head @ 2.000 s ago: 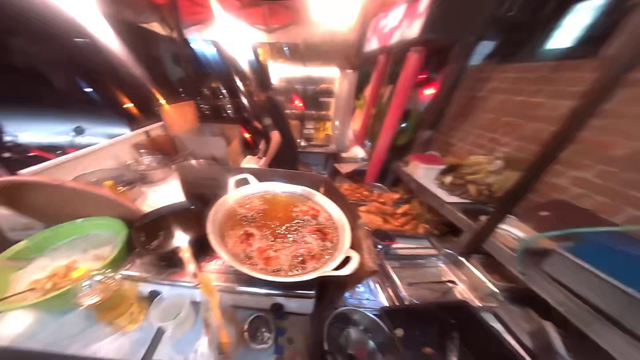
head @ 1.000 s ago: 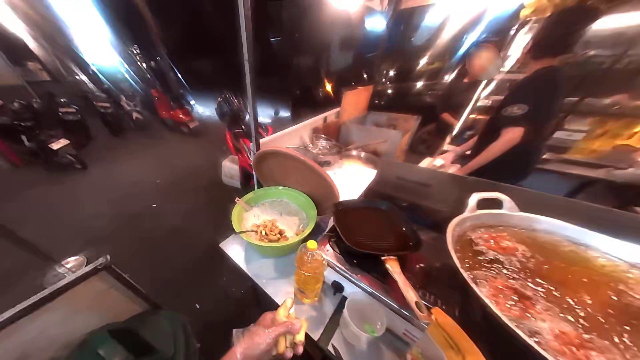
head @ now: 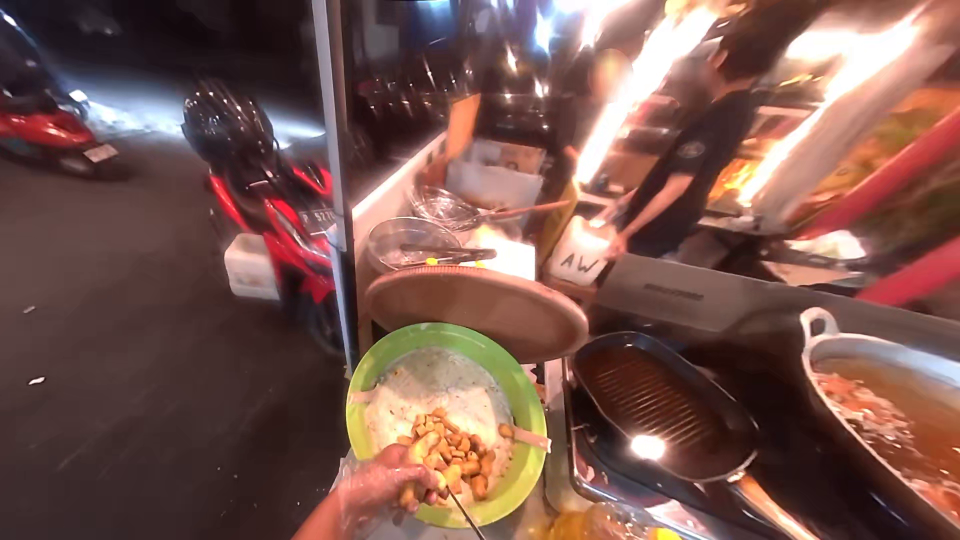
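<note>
My left hand (head: 394, 478), in a clear plastic glove, reaches from the bottom over the near left part of a green bowl (head: 531, 390). Its fingers are closed on pale yellow food pieces (head: 426, 448). Inside the bowl lie a pale batter-like mixture (head: 442, 375) and many chopped yellow-brown pieces (head: 469, 466). A thin dark blade or rod (head: 468, 514) runs from the bottom edge up to my fingertips; what holds it is hidden. My right hand is out of view. An oil bottle (head: 600, 521) shows partly at the bottom, right of the bowl.
Behind the bowl leans a round brown lid or tray (head: 472, 304). To the right are a ridged grill pan (head: 652, 397) on the stove and a large pan of bubbling oil (head: 911, 386). A co-worker (head: 697, 150) stands beyond the counter. A metal pole (head: 334, 150) rises at left.
The view has swung left from the frying pan to the bowl. My left hand, beside the oil bottle one second ago with yellow pieces in it, is now over the green bowl.
</note>
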